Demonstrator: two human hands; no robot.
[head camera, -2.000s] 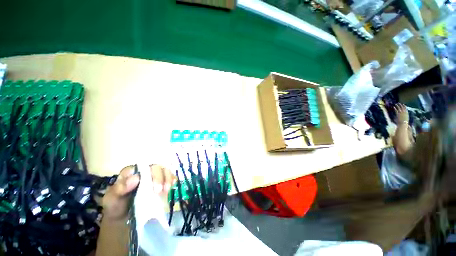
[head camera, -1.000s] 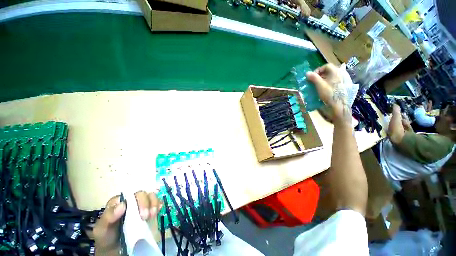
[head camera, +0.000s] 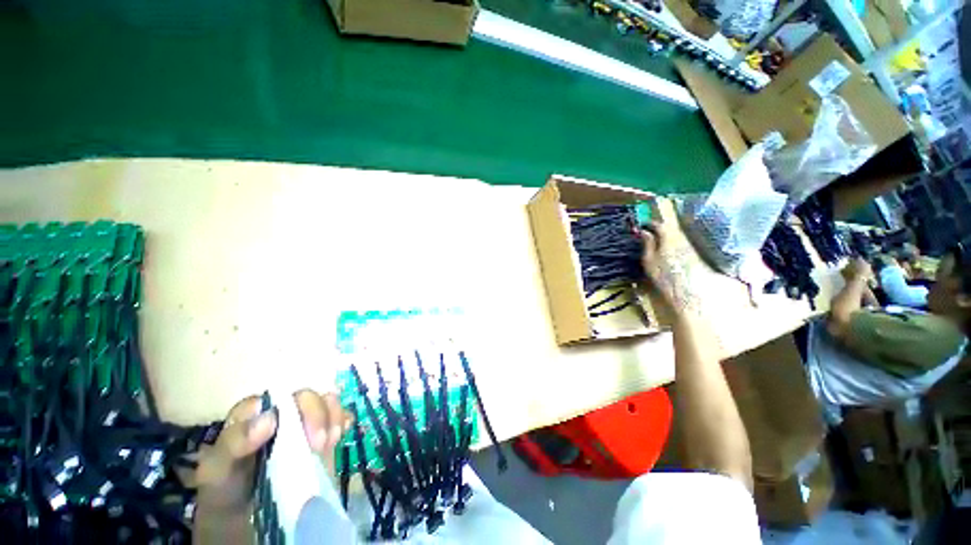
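My left hand (head camera: 236, 452) is shut on a white sticker sheet (head camera: 301, 479), seen nearly edge-on, at the lower left. My right hand (head camera: 662, 271) is at the right side of the open cardboard box (head camera: 556, 266). Its fingers are on the green end of a board strip (head camera: 643, 214) lying in the box, with black cables (head camera: 605, 250) pointing left. A small batch of board strips (head camera: 455, 417) with black cables lies on the bench right of my left hand, cables towards me.
A large stack of wired boards (head camera: 75, 277) is at the left. A green conveyor belt (head camera: 266, 91) runs beyond the bench (head camera: 245, 245). Bubble wrap (head camera: 735, 213) lies right of the box. A red stool (head camera: 612, 436) is below the edge. Another person (head camera: 900, 330) works at the right.
My right hand came into view with a board strip held above the box's right side, and has moved down and left into the box. My left hand still holds the sheet.
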